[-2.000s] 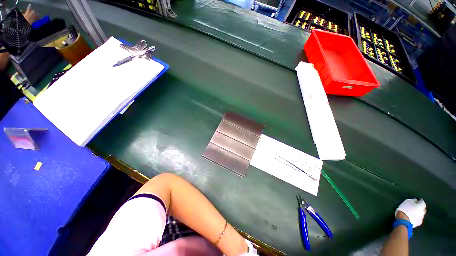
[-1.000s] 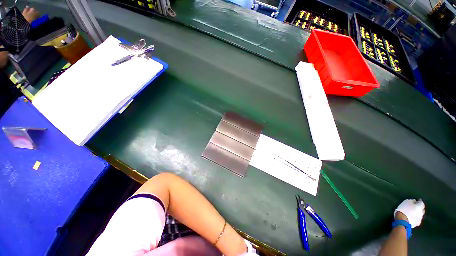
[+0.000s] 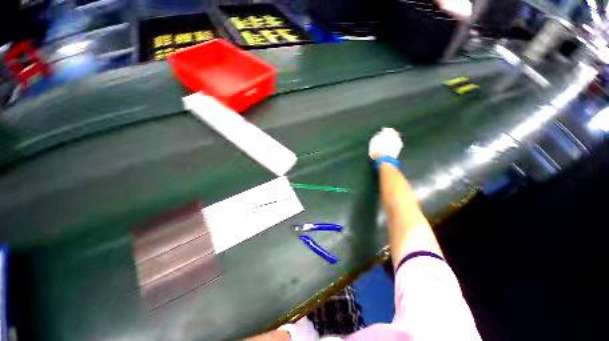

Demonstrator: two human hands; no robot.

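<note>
My right hand (image 3: 386, 144), in a white glove with a blue wristband, rests on or just over the green belt, right of the middle. Its fingers are blurred and I cannot tell if they hold anything. My left hand (image 3: 302, 330), also gloved in white, is cut off by the bottom edge. Blue-handled flush cutters (image 3: 319, 240) lie with handles spread on the belt between my hands. A white perforated sheet (image 3: 234, 223) with a thin dark line on it lies beside a brown grooved plate (image 3: 177, 256).
A long white strip (image 3: 244, 133) lies near a red plastic bin (image 3: 224, 72). A narrow green strip (image 3: 320, 188) lies above the cutters. Black trays (image 3: 260, 26) with yellow-dotted boards stand behind. Small yellow pieces (image 3: 462, 85) lie farther along the belt. A brassy belt edge (image 3: 314, 303) runs in front.
The view has swung to the right, so the belt things now appear farther left and the clipboard is out of view. The picture is more blurred. My right arm now shows up to the sleeve.
</note>
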